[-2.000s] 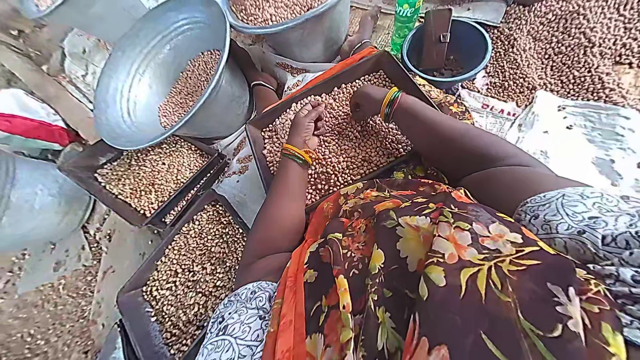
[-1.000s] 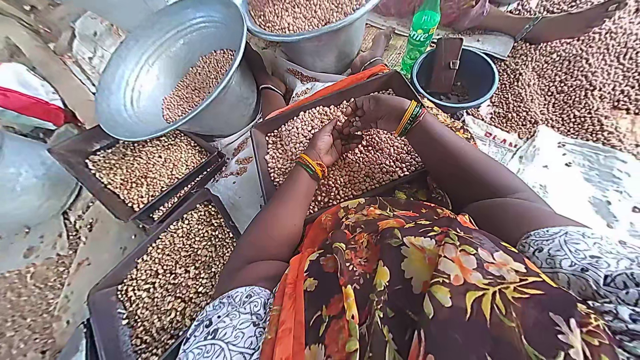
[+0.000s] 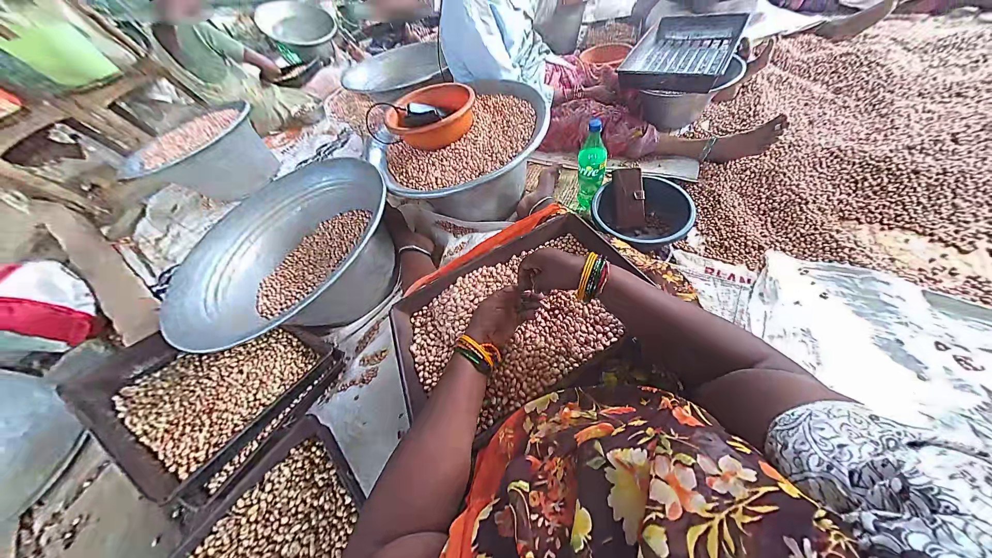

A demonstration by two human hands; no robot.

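A dark rectangular tray [image 3: 401, 341] full of small round brown nuts [image 3: 566, 329] rests at my lap. Over the nuts, my left hand [image 3: 500, 314] has its fingers bent, close against my right hand [image 3: 549, 271]. My right hand is curled with the fingertips tucked down beside the left ones. Whether a nut sits between the fingers of either hand is too small to tell. Bangles circle both wrists. Left of this tray lie another dark tray [image 3: 101, 387] of paler nuts and a third tray [image 3: 341, 457], partly cut off below.
A tilted aluminium basin [image 3: 209, 263] holds some nuts at left. Behind stands a full metal basin [image 3: 496, 198] with an orange bowl [image 3: 434, 139] on its nuts. A green bottle [image 3: 591, 167] and a dark tub [image 3: 682, 232] stand beyond my tray. Other people sit behind; nuts [image 3: 876, 139] cover the ground at right.
The view has tilted up, showing more people and basins behind. Two seconds ago my hands were apart over the nuts; one second ago and now they are together.
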